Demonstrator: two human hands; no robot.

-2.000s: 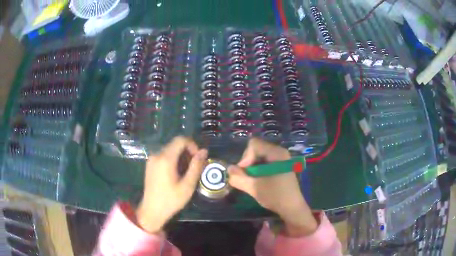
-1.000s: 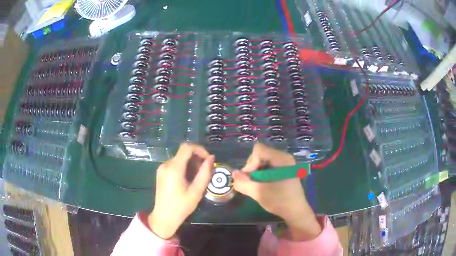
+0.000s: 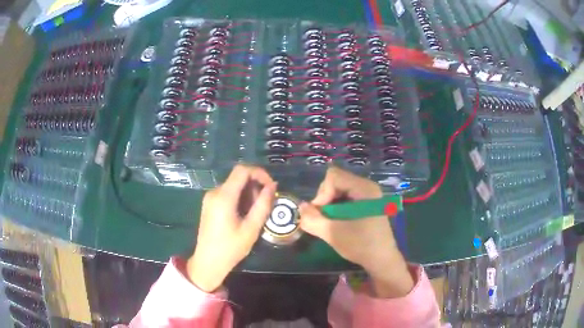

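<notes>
A round silver-white and black disc (image 3: 281, 216) sits on the brass-gold ring fixture (image 3: 279, 238) near the bench's front edge. My right hand (image 3: 349, 221) is closed round the green test probe (image 3: 362, 210), its fingertips at the disc's right side; the probe tip is hidden by the fingers. My left hand (image 3: 234, 211) is at the disc's left side, thumb and index finger curled close together at its edge. Whether they pinch a thin wire is too small to tell.
A stacked clear tray (image 3: 256, 138) with rows of dark discs and red wires lies behind the fixture. More trays lie left (image 3: 64, 118) and right (image 3: 519, 160). The red cable (image 3: 450, 147) curves right of the main tray. A black cable (image 3: 121, 198) lies left. Part of a white fan (image 3: 137, 9) shows far left.
The whole view has shifted slightly. Both hands stay at the disc, and the right hand still holds the probe. The disc stays on the fixture.
</notes>
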